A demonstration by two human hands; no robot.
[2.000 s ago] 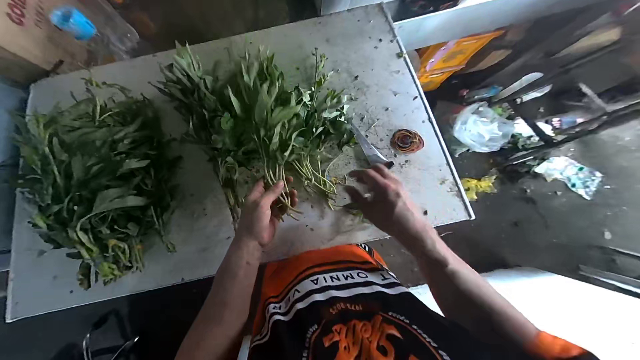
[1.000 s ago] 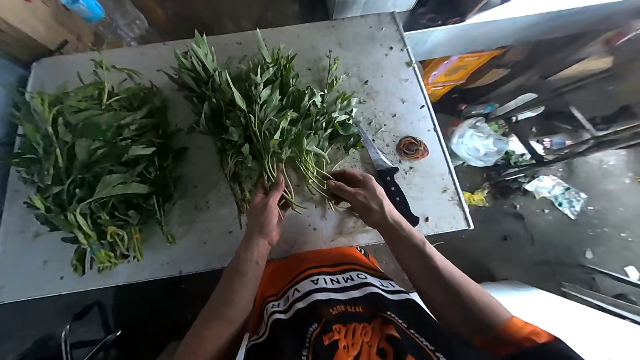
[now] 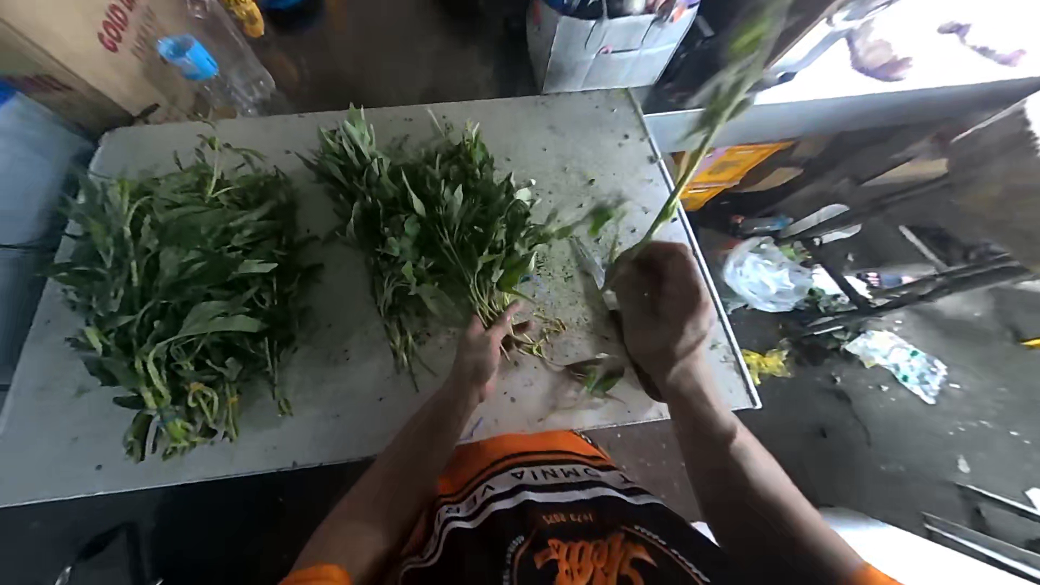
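Note:
My left hand [image 3: 487, 341] is closed around the stems of a bunch of leafy greens [image 3: 447, 227] lying mid-table. In my right hand [image 3: 662, 309] are a few long green stems [image 3: 686, 175], blurred, pointing up and away over the table's right edge. Beneath that hand lies a knife, its blade [image 3: 589, 262] showing on the far side and most of its handle covered. A second, larger pile of greens [image 3: 187, 301] rests on the left of the table. Loose leaves [image 3: 601, 378] lie near the front edge. The rubber bands are not visible now.
The pale metal table [image 3: 341, 439] carries scattered leaf bits. Beyond it are a cardboard box [image 3: 73, 57], a plastic bottle [image 3: 231, 77] and a white box [image 3: 597, 49]. To the right, an orange crate [image 3: 723, 171], a plastic bag [image 3: 764, 275] and litter lie on the floor.
My right hand has moved right from the stem ends, now over the knife, and has taken hold of some stems. My left hand stays at the bunch's stems. The view has shifted.

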